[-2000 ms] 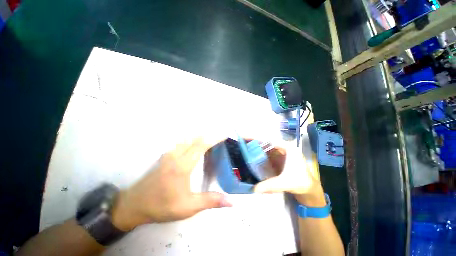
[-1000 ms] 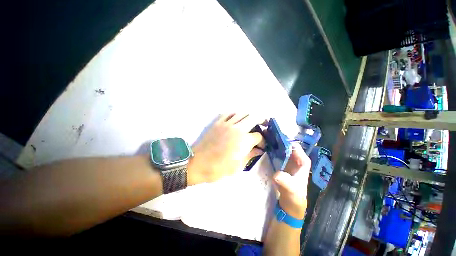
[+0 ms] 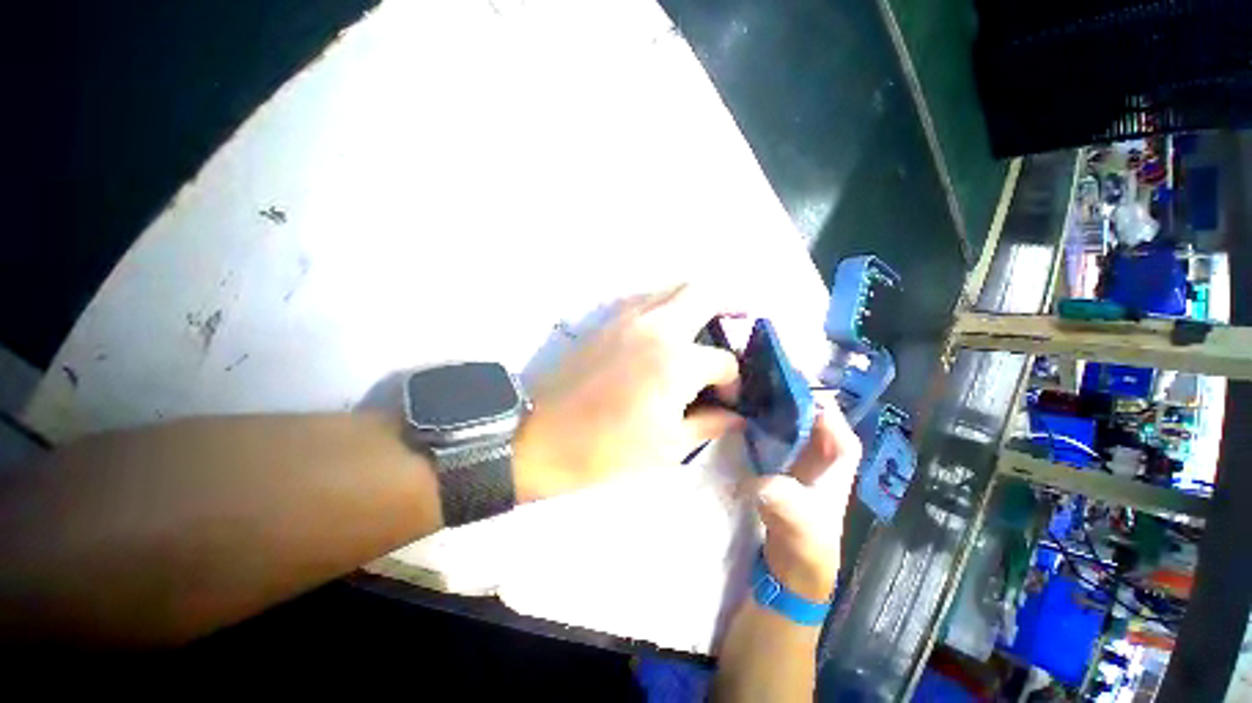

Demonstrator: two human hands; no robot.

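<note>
A blue plastic part (image 3: 777, 398), seen nearly edge-on, is held over the right side of the white work sheet (image 3: 453, 165). My right hand (image 3: 813, 474) grips it from the right and below, thumb and fingers on its edges. My left hand (image 3: 618, 392) is at its left side, fingers bent around a dark piece (image 3: 720, 334) next to it; the fingertips are partly hidden and blurred. Whether the dark piece is joined to the blue part I cannot tell.
An open blue housing with green board edge (image 3: 854, 300) stands at the sheet's right edge, a blue cover (image 3: 868, 382) beside it. Another blue unit (image 3: 888, 471) lies below. Cream-painted frame (image 3: 1098, 334) on the right, black tray (image 3: 1098, 69) at top right.
Since two seconds ago the view has turned and the housing has left its two-handed hold; a blue part is now edge-on in my right hand. Over the last second the hands have barely moved.
</note>
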